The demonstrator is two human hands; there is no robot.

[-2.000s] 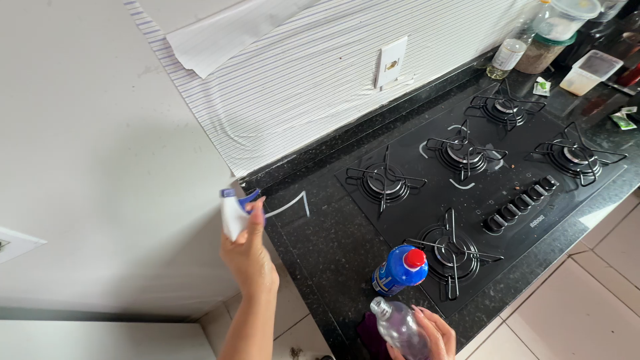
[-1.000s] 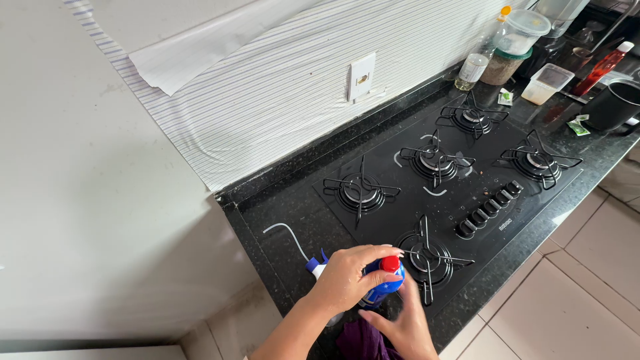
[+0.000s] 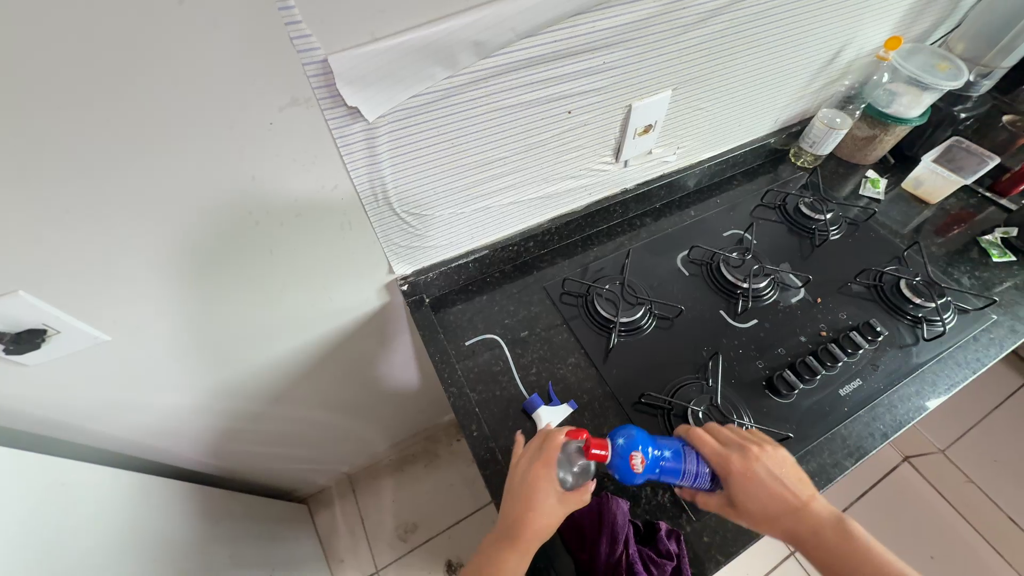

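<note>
My left hand (image 3: pixel 538 484) is closed around a clear plastic bottle (image 3: pixel 574 466) near the counter's left front edge. In my right hand (image 3: pixel 748 476) is a blue plastic cleaner bottle (image 3: pixel 660 458), tipped on its side with its red cap end (image 3: pixel 588 446) at the clear bottle's top. Whether liquid flows between them cannot be told. Just beyond my left hand, a white and blue spray trigger head (image 3: pixel 550 410) lies on the black counter, its thin dip tube (image 3: pixel 506 352) curving away. A dark purple cloth (image 3: pixel 628 536) sits below both bottles.
A black gas cooktop (image 3: pixel 768 320) with several burners and wire grates is to the right. At the back right stand an oil bottle (image 3: pixel 824 136), a green-lidded tub (image 3: pixel 876 136) and an open plastic container (image 3: pixel 948 170). A wall (image 3: pixel 200 200) borders the counter's left side.
The spray head my left hand held two seconds ago now lies on the counter. The blue bottle, upright in both earlier frames, is now tipped in my right hand, and its red cap is flipped open.
</note>
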